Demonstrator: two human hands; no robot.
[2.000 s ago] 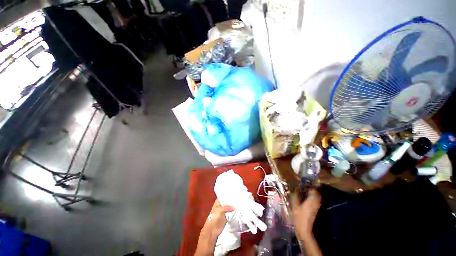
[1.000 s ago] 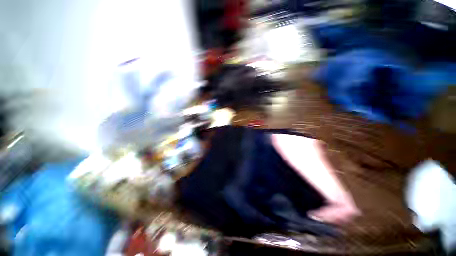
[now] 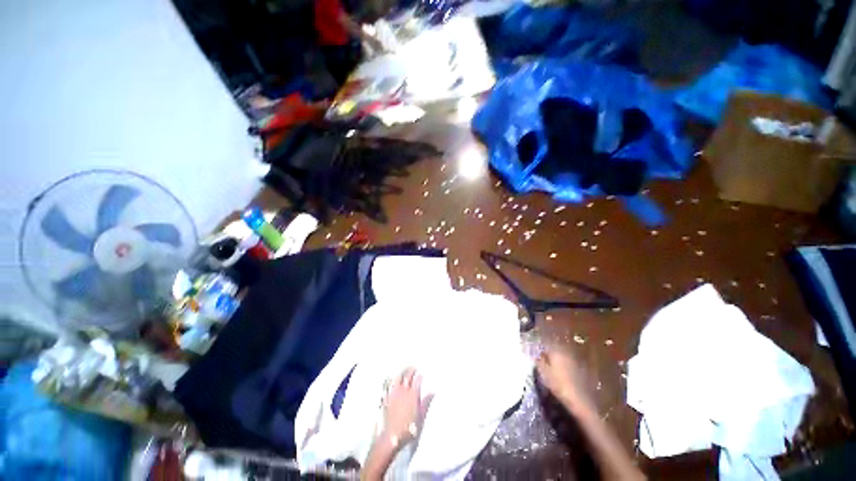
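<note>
A white garment (image 3: 460, 348) lies spread over the dark folded garments (image 3: 291, 319) and the brown table. My left hand (image 3: 404, 411) rests on top of the white cloth, fingers extended. My right hand (image 3: 560, 374) is just right of the garment's edge, below the hanger; it is blurred, and whether it pinches cloth cannot be told. A second white garment (image 3: 718, 376) lies bunched on the table at the right.
A black hanger (image 3: 563, 291) lies beyond my right hand. Tangled black hangers (image 3: 347, 169), an open blue bag (image 3: 648, 117) with black cloth and a carton (image 3: 774, 155) stand farther back. A fan (image 3: 113, 249) and bottles (image 3: 263, 230) are left. A navy piece (image 3: 835, 291) lies far right.
The view has swung right from the floor and blue bag to the table. The white garment now lies over the dark pile. The bunched white item and metal device earlier at my hands are not visible there.
</note>
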